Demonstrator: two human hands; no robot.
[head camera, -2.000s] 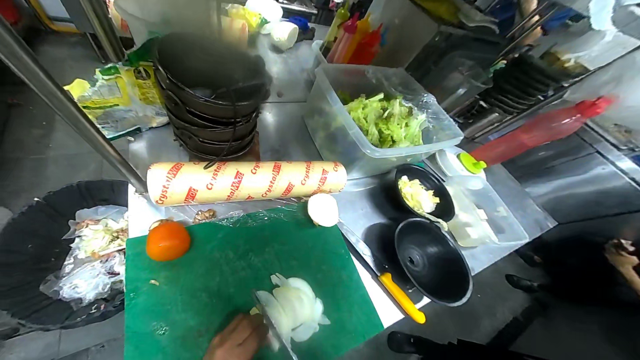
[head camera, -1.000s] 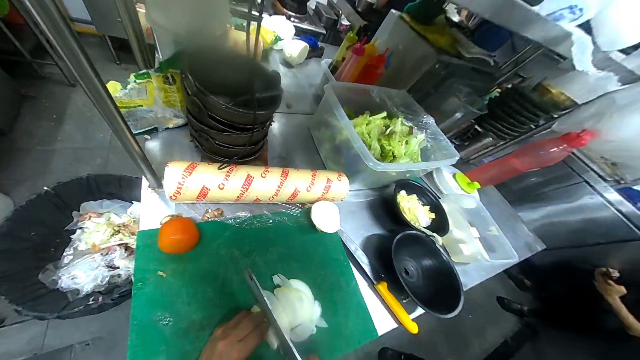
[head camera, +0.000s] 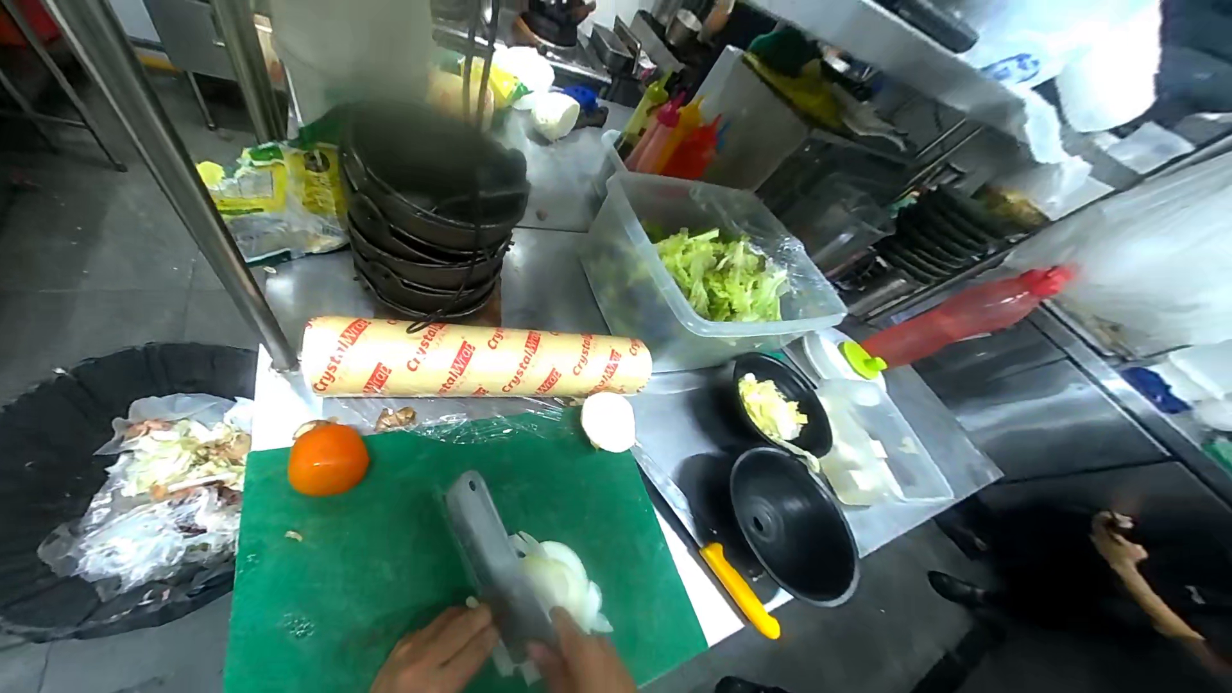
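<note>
On a green cutting board (head camera: 385, 568), my right hand (head camera: 582, 659) is at the lower end of a cleaver (head camera: 496, 568), its grip partly cut off by the frame's bottom edge. The blade, slightly blurred, lies tilted over the left side of a heap of sliced onion (head camera: 568, 582). My left hand (head camera: 443, 650) is just left of the blade, fingertips against it or against onion; which one I cannot tell. A tomato (head camera: 328, 459) sits at the board's upper left, and a peeled onion piece (head camera: 608, 422) at its upper right edge.
Behind the board lies a roll of plastic wrap (head camera: 476, 361). A yellow-handled knife (head camera: 739, 589), black bowls (head camera: 794, 525) and a plastic tub of lettuce (head camera: 712, 322) stand right. A lined waste bin (head camera: 58, 597) is left, stacked dark pans (head camera: 428, 212) behind. Another person's hand (head camera: 1116, 544) shows far right.
The cleaver's blade now shows its broad side, where it was more edge-on before. My right hand has come into view at the bottom.
</note>
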